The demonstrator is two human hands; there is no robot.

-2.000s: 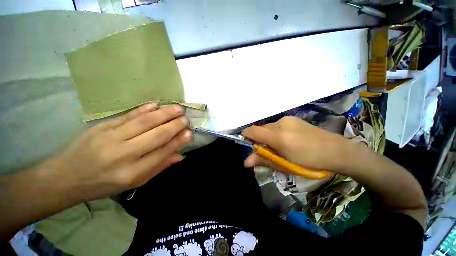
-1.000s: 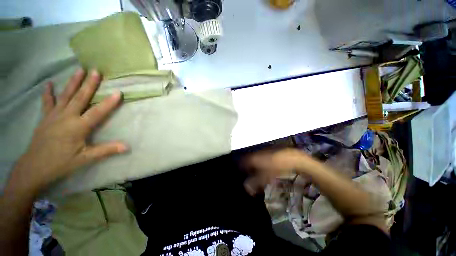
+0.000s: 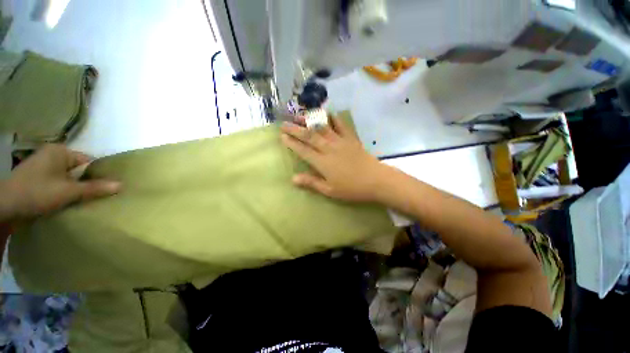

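A large olive garment panel (image 3: 200, 200) lies across the table front, its far edge near the sewing machine's needle area. My left hand (image 3: 59, 183) pinches the panel's left edge between thumb and fingers. My right hand (image 3: 338, 158) lies on the panel's right part, fingers spread, close to the presser foot area. The sewing machine head (image 3: 311, 41) stands above, with a ribbed white knob (image 3: 316, 120) beside my right fingertips. The needle and presser foot are too blurred to tell apart.
A folded olive piece (image 3: 48, 96) lies at the table's left. Orange-handled scissors (image 3: 391, 69) lie behind the machine head. A wooden box of scraps (image 3: 508, 180) and a white bin (image 3: 593, 227) stand at the right. Heaped cloth (image 3: 442, 303) hangs below the table edge.
The panel has turned from its pale side to its olive side. My right hand has moved from the table front onto the panel by the machine; the scissors have left it. My left hand now pinches the edge.
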